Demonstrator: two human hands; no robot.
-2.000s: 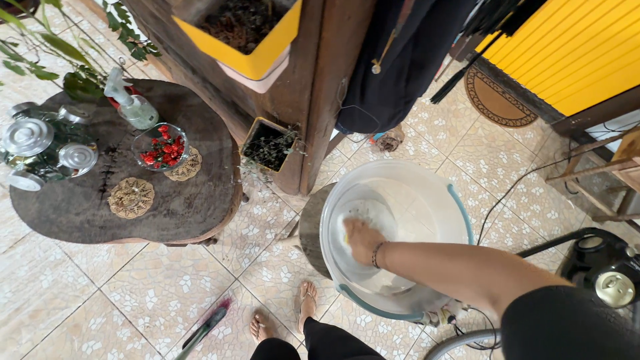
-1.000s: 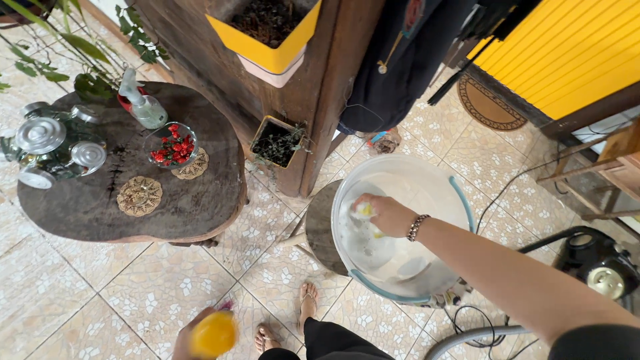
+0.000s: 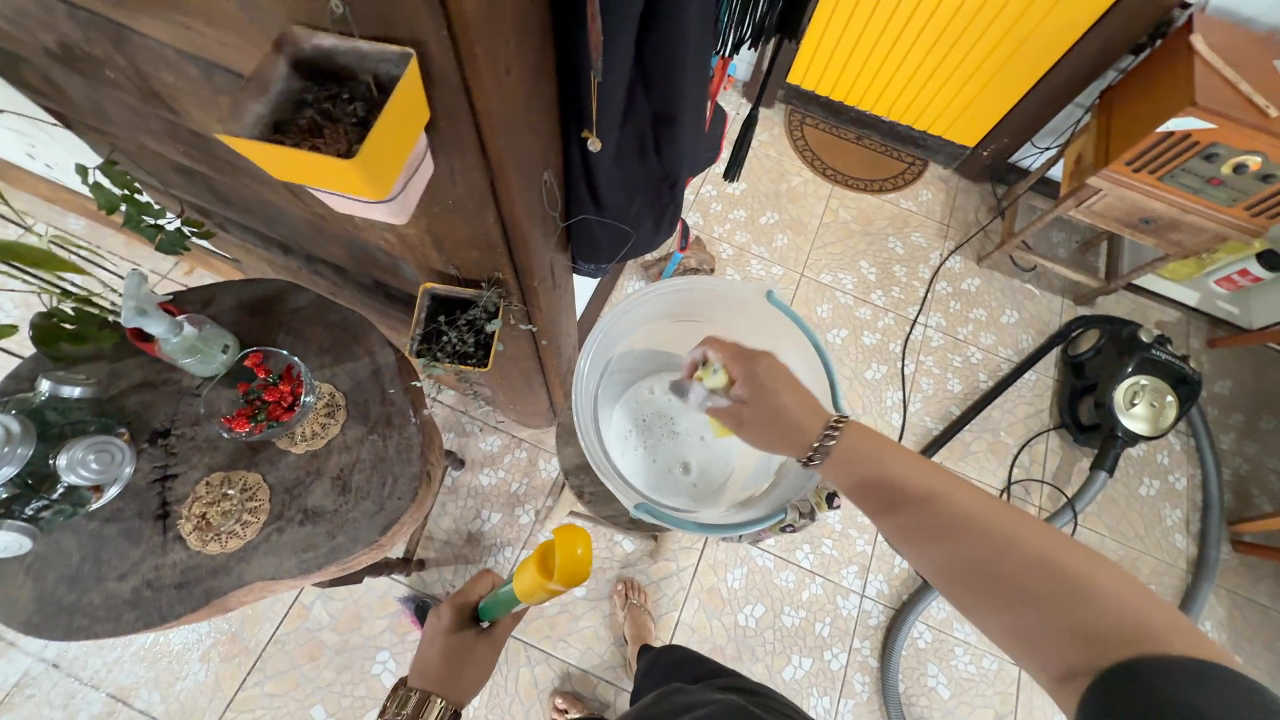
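My right hand (image 3: 765, 395), with a chain bracelet at the wrist, grips a yellow sponge (image 3: 712, 377) inside a white plastic bucket (image 3: 640, 320) with a blue-grey handle. Whitish, bubbly water (image 3: 650, 440) lies at the bucket's bottom. The bucket stands on a round wooden stool (image 3: 590, 487). Lower and to the left, my left hand (image 3: 462, 640) is shut around the green handle of a tool with a yellow plastic head (image 3: 556, 565). What kind of tool it is, I cannot tell. It is held outside the bucket, above the tiled floor.
A wooden slab table (image 3: 340, 510) at the left bears glass jars, a spray bottle (image 3: 180, 330), a glass bowl of red flowers (image 3: 265, 395) and doilies. Potted plants hang on a wooden post (image 3: 490, 200). A black vacuum cleaner (image 3: 1125, 385) with its hose and cables lies at the right.
My left hand has come up into view with the yellow and green tool. My right hand stays in the bucket but has lifted the sponge off the water. The view has swung somewhat.
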